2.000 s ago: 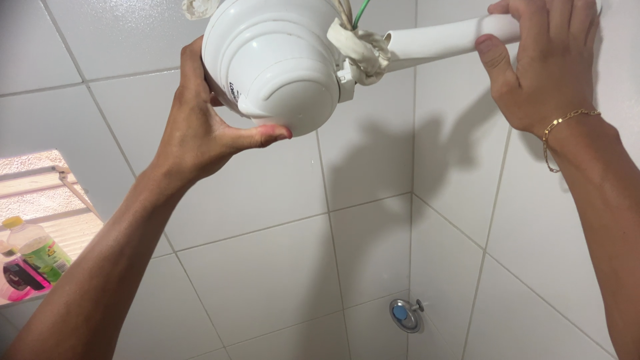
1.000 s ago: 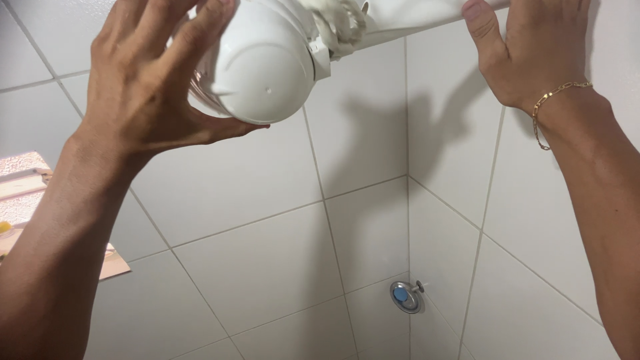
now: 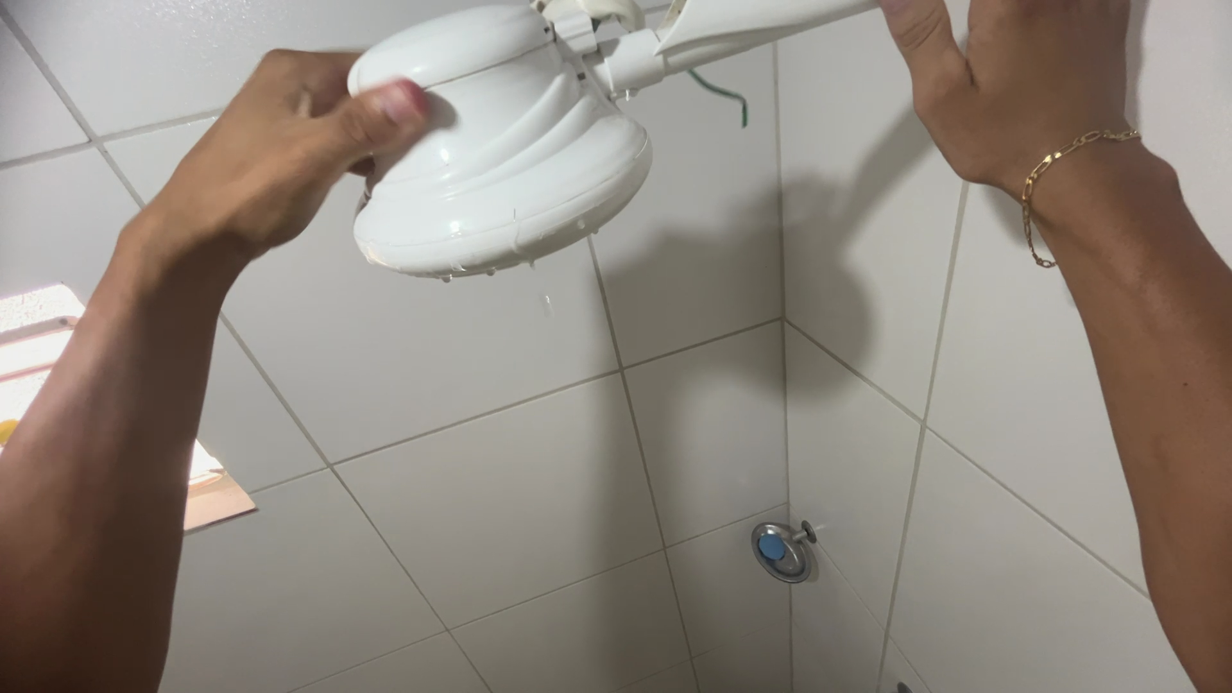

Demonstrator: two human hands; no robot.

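Observation:
My left hand (image 3: 279,144) grips the left side of a white plastic electric shower head (image 3: 500,164), its thumb pressed on the housing. The wide face of the head points downward, and water drips from its rim. At its right a white shower arm (image 3: 760,29) runs toward the wall. My right hand (image 3: 1020,87), with a gold chain bracelet at the wrist, rests at the far end of that arm by the wall; its fingertips are cut off by the view. A loose green wire (image 3: 722,91) hangs behind the arm. White cabling (image 3: 602,14) is partly visible above the joint.
Tiled walls (image 3: 462,500) meet in a corner right of the shower head. A round metal fitting with a blue centre (image 3: 782,551) is mounted low near the corner. At the left, my forearm partly covers a bright opening with a ledge (image 3: 219,496).
The shower head has turned from its rounded end facing me to its side showing, with the wide face down. My left hand has shifted its grip. Drops now fall from the rim.

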